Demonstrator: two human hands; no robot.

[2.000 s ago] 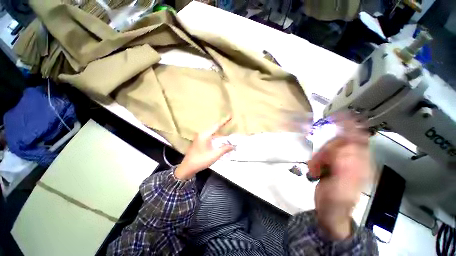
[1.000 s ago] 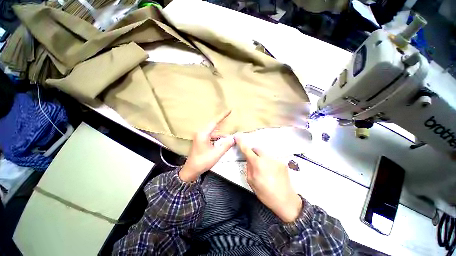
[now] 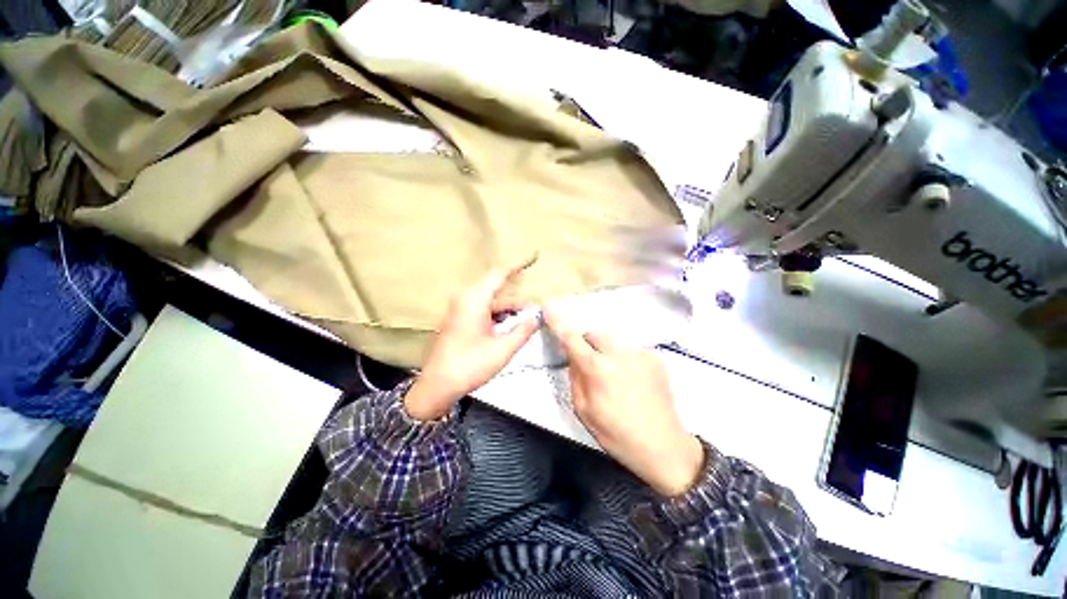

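The khaki garment panel (image 3: 410, 222) lies across the white table, its right end at the lit needle area (image 3: 700, 255) of the sewing machine (image 3: 866, 176). White cloth (image 3: 620, 310) shows below its lower edge. My left hand (image 3: 466, 348) is at the panel's lower edge, thumb and a finger pinching the white cloth, index finger stretched over the khaki. My right hand (image 3: 623, 404) pinches the same white cloth just right of the left fingertips. The fingertips nearly touch and partly hide what they hold.
A smartphone (image 3: 869, 424) lies on the table right of my right hand. Black shears handles (image 3: 1035, 501) are at the far right. Bundled khaki pieces (image 3: 152, 41) lie at the upper left. A pale green board (image 3: 176, 456) and blue cloth (image 3: 59, 322) are at the left.
My right hand was blurred near the needle, then came left to meet my left hand at the white cloth. The view has shifted, so the machine and phone appear further left.
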